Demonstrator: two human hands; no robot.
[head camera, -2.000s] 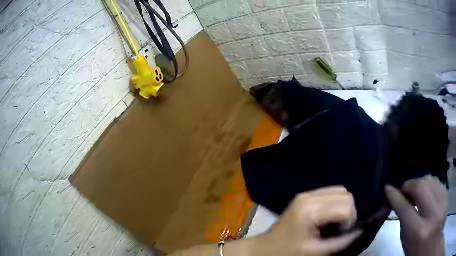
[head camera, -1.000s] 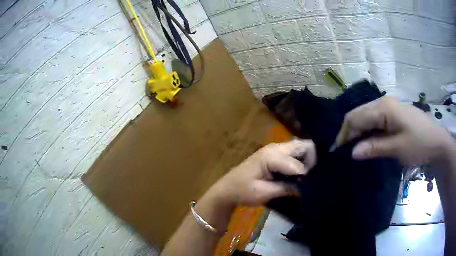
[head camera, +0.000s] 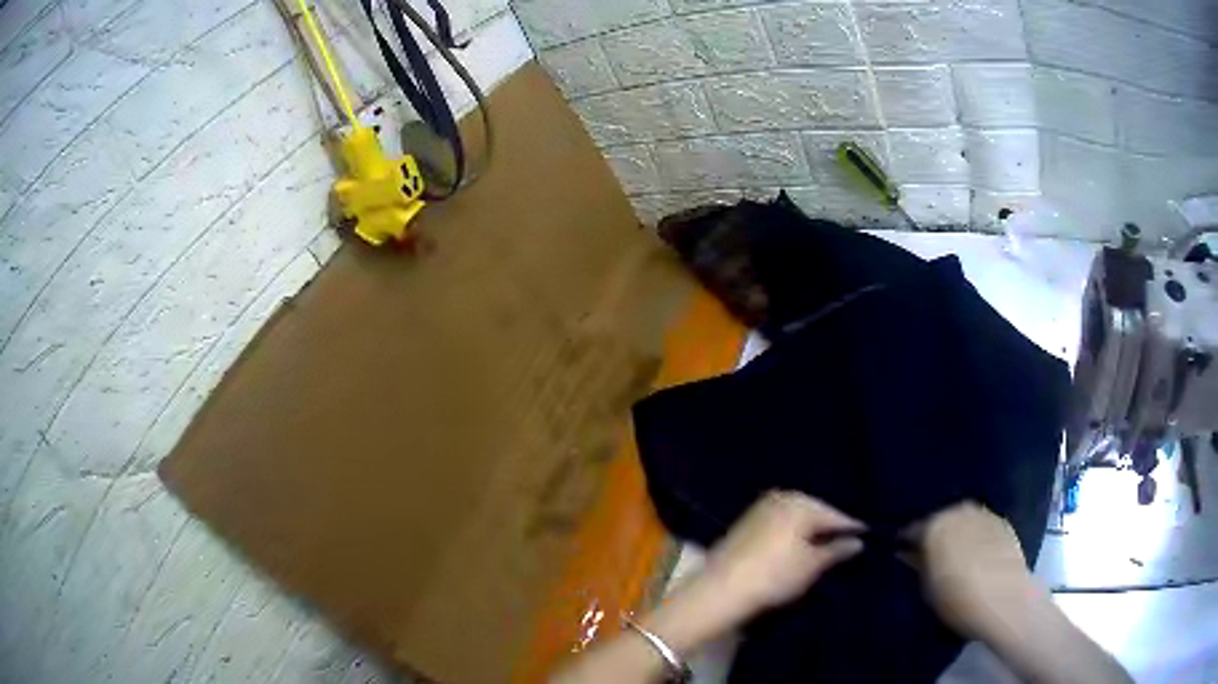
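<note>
The dark garment lies in a heap on the white table, partly over the edge of the cardboard. A brown mottled lining shows at its upper left end. My left hand pinches the dark cloth between thumb and fingers near the garment's lower middle. My right hand is just to the right of it, back of the hand up, with its fingertips at the same cloth. Its fingertips are mostly hidden.
The sewing machine head stands at the right edge. The cardboard sheet with orange tape fills the left. A screwdriver lies by the brick-pattern wall. A yellow plug holder hangs at upper left beside black cables.
The dark cloth raised before the machine has come down, uncovering the machine head. Both hands have moved lower and closer together on the garment.
</note>
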